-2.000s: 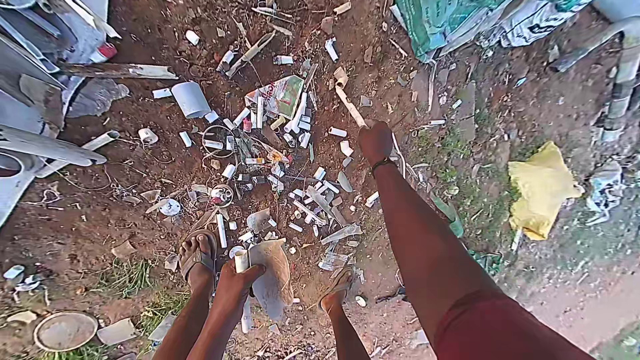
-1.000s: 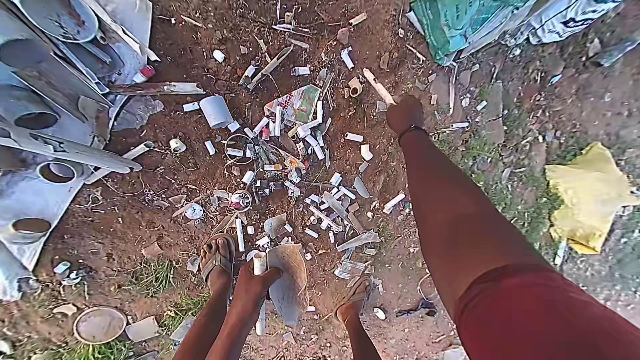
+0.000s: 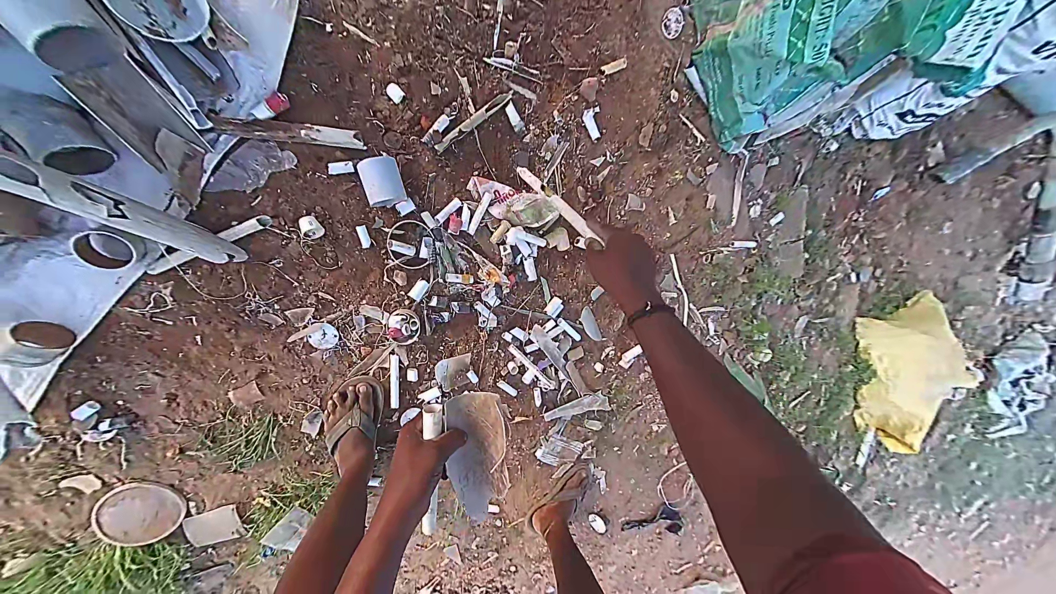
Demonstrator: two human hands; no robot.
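My left hand [image 3: 425, 458], low in the view between my feet, is closed around a white plastic pipe [image 3: 432, 421] whose open end points up. Beside it is a curved grey plate-like piece [image 3: 478, 454]; whether the hand also holds it I cannot tell. My right hand [image 3: 623, 268], right of the middle, grips one end of a narrow pale stick [image 3: 561, 205]. The stick's far end lies over the litter near a printed plastic wrapper [image 3: 528, 208]. Short white pipe offcuts [image 3: 528, 239] and a coil of thin wire [image 3: 408, 243] lie scattered left of and below this hand.
Large grey pipes [image 3: 78, 136] lie on a sheet at the left. Green printed sacks [image 3: 767, 66] are at the top right, a yellow cloth [image 3: 912, 371] at the right. A round shallow dish [image 3: 139, 513] sits at the lower left. My sandalled feet [image 3: 353, 421] flank my left hand.
My right hand has swung the stick from above the litter, at the upper right, down and left to the wrapper. My left hand keeps its grip on the pipe.
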